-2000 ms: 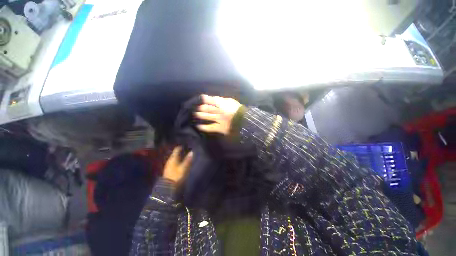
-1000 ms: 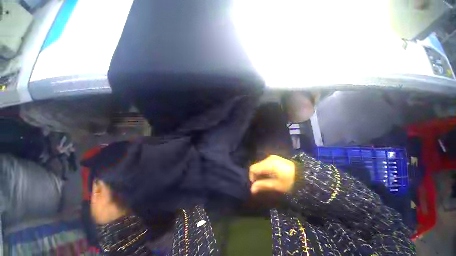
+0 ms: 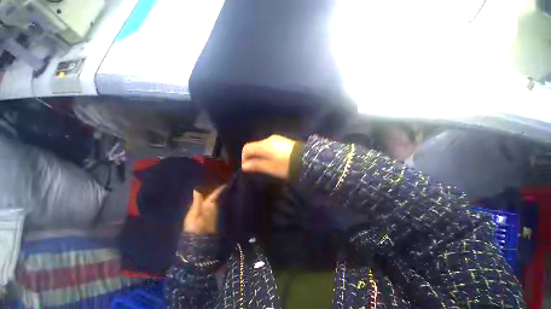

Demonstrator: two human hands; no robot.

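A dark navy garment piece (image 3: 272,66) lies over the white tabletop (image 3: 145,78) and hangs over its front edge down to my lap. My right hand (image 3: 269,157) is closed on the cloth just below the table edge, in the middle. My left hand (image 3: 203,211) is lower and to the left, at the cloth's left edge, with thumb and a finger raised. The hand is blurred and whether it grips the cloth cannot be told. The cloth between the hands is dark, and its edge is hard to make out.
Strong glare covers the tabletop's right part. A neighbouring machine (image 3: 69,18) stands at upper left. Dark cloth (image 3: 166,193) lies on a red crate or stool (image 3: 220,172) at left. A blue crate (image 3: 504,226) is at right, beside red plastic (image 3: 539,241). A striped cloth (image 3: 72,265) is at lower left.
My hands were far apart with the cloth spread over the lap; now they are close together and higher. The view has shifted, so the table and cloth appear further right.
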